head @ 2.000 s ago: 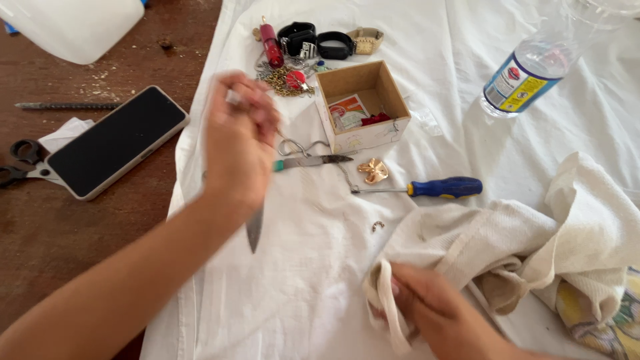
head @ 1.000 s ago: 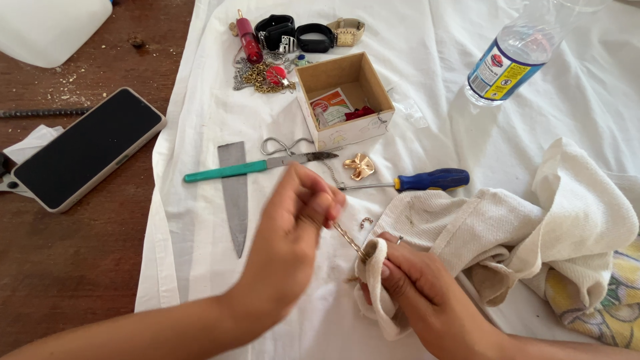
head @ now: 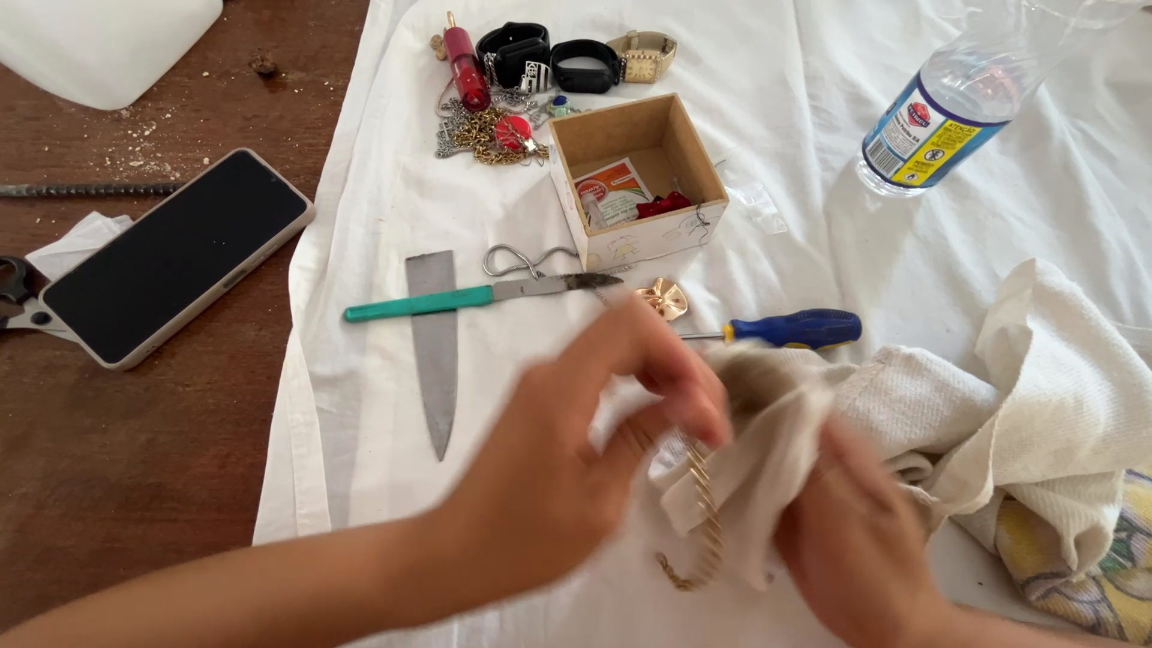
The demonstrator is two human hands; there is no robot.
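My left hand (head: 594, 432), blurred, pinches one end of a gold-coloured chain bracelet (head: 706, 517), which hangs in a curve below the fingertips. Just right of it, my right hand (head: 855, 531) grips a bunched part of a white cloth (head: 909, 405); its fingers are partly hidden behind the fabric. Beyond the hands lie a gold-coloured flower-shaped piece (head: 664, 299) and a blue-handled screwdriver (head: 796, 328), its shaft partly covered. A knife with a green handle (head: 418, 303) rests across a grey pointed blade (head: 435, 378), left of the hands.
An open wooden box (head: 639, 180) holds a paper packet and something red. Behind it are watches (head: 644, 58) and tangled chains (head: 490, 135). A clear plastic bottle (head: 936, 117) stands at the upper right. A smartphone (head: 180, 256) and scissors (head: 36, 310) lie left, on brown wood.
One second ago the bracelet's end was inside the folded cloth; now the bracelet hangs free of it from my left hand. The cloth in my right hand has moved up.
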